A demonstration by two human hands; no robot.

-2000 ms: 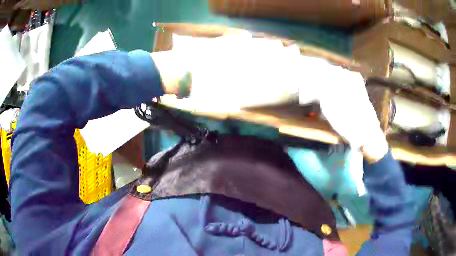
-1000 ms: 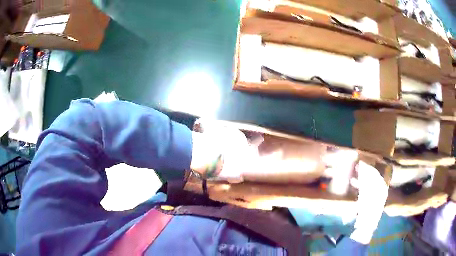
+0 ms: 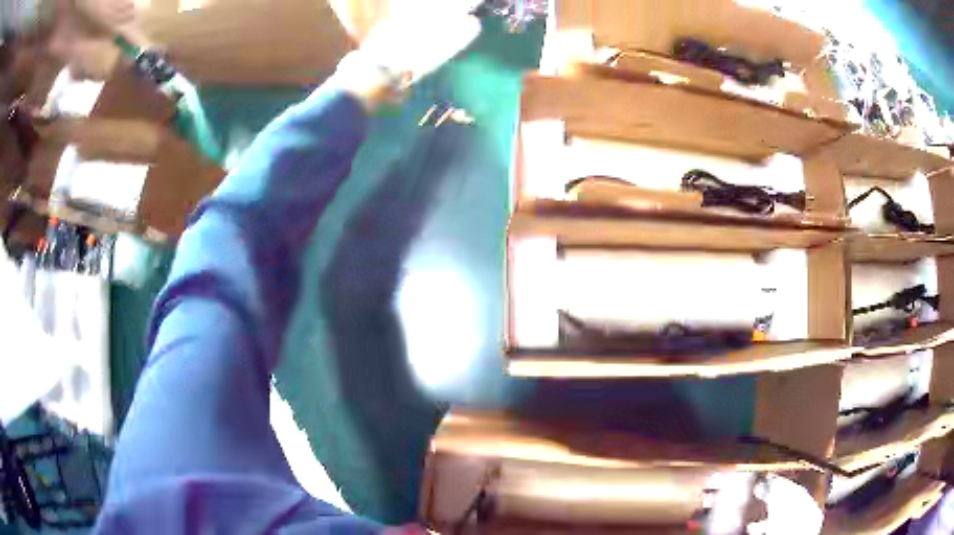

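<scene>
My left hand (image 3: pixel 418 44), in a white glove, is stretched out to the far side of the green bench top. It is blurred and its fingers cannot be made out. The nearest carton (image 3: pixel 586 444) lies at the bottom edge, partly cut off, with a long whitish product (image 3: pixel 617 496) in it. A white shape at this carton's right end looks like my gloved right hand (image 3: pixel 790 509). It is overexposed and cut off by the bottom edge, so its grip cannot be seen.
Open cartons (image 3: pixel 680 361) with white products and black power cords (image 3: pixel 732 193) stand in rows at centre right and right. A shiny heap (image 3: pixel 884 78) is at the upper right. Another person's arm (image 3: pixel 157 68) and more cartons (image 3: pixel 99 146) are upper left. White sheets (image 3: pixel 78 334) lie left.
My left hand has left the nearest carton and moved far forward. The view has shifted, so the nearest carton and my right hand now sit lower. More of the carton rows shows.
</scene>
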